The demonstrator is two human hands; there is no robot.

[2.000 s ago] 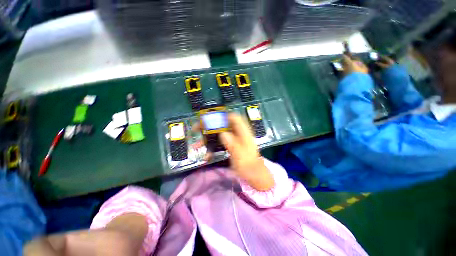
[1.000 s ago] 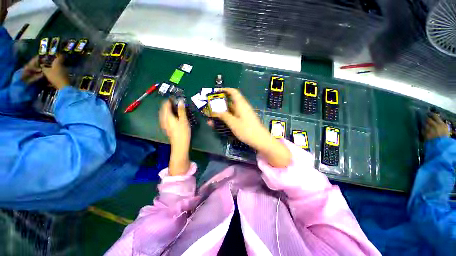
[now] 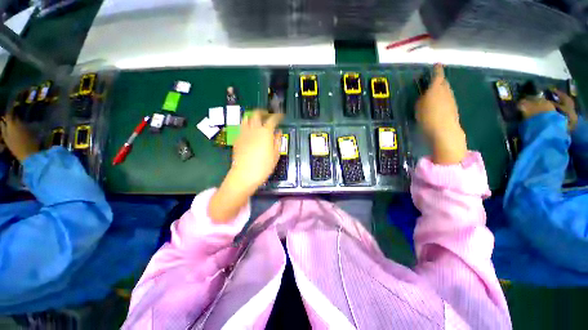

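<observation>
The clear blister tray point(image 3: 335, 124) lies in front of me. Black keypad phones with yellow frames stand in it: three upright ones at the back point(image 3: 352, 95) and several at the front with pale screens point(image 3: 320, 156). A dark blurred item point(image 3: 277, 97) is in the back left pocket. My left hand point(image 3: 253, 151) is over the tray's left edge, beside the green battery point(image 3: 233, 134), and partly covers the front left phone point(image 3: 282, 164). My right hand point(image 3: 440, 116) is blurred at the tray's right edge, near a dark shape. What either hand holds cannot be told.
White cards point(image 3: 216, 117), a green battery point(image 3: 171, 101), small dark parts point(image 3: 184, 149) and a red-and-white marker point(image 3: 131, 140) lie left. A red pen point(image 3: 407, 42) lies on the white strip. Stacked trays point(image 3: 493, 29) stand behind. Blue-sleeved workers point(image 3: 55, 193) flank me.
My hands have moved apart to the two sides of the tray. The phone seen in my right hand is no longer visible there. A dark part now lies on the mat at left. The view has shifted.
</observation>
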